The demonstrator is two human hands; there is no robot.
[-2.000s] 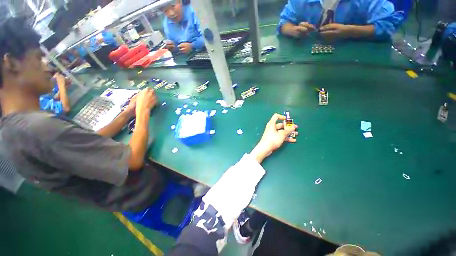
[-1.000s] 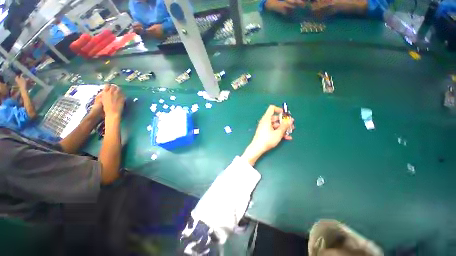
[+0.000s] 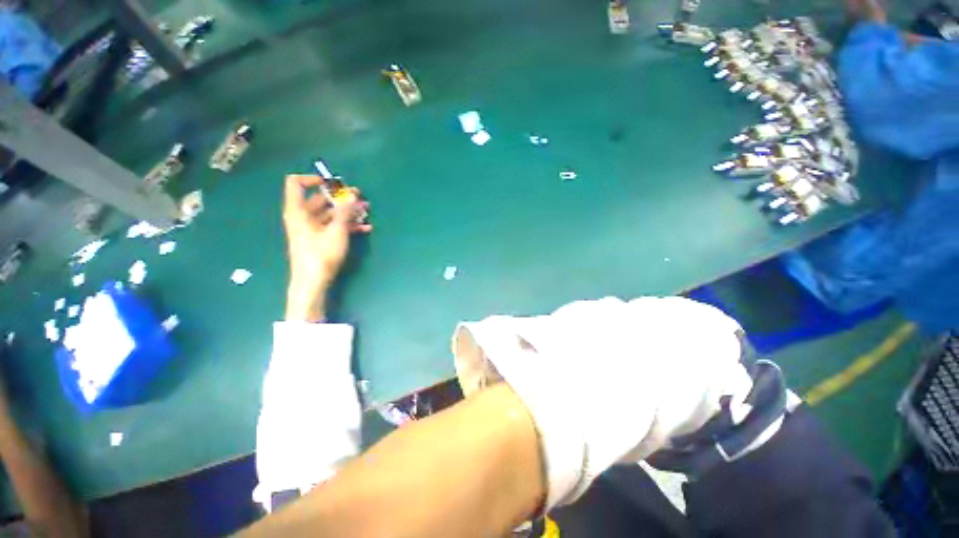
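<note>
My left hand (image 3: pixel 318 226) is above the green bench, left of centre, its fingers closed around a small metal-framed unit (image 3: pixel 340 193). The unit has a yellow middle, and a thin rod points up and left from it. The fingers hide part of its frame. My right forearm, in a white sleeve (image 3: pixel 620 368), crosses the bottom of the picture towards the lower left. My right hand is cut off by the bottom edge.
A blue box (image 3: pixel 147 352) of white pads stands at left, with loose pads around it. Single units (image 3: pixel 403 86) lie along the bench (image 3: pixel 547 242). A unit pile (image 3: pixel 789 116) and a blue-sleeved person (image 3: pixel 899 95) are at right. A grey post (image 3: pixel 89 158) crosses the upper left.
The view has swung right, bringing in the pile and the blue-sleeved person. My right forearm has come into view across the bottom. My left hand still holds the unit.
</note>
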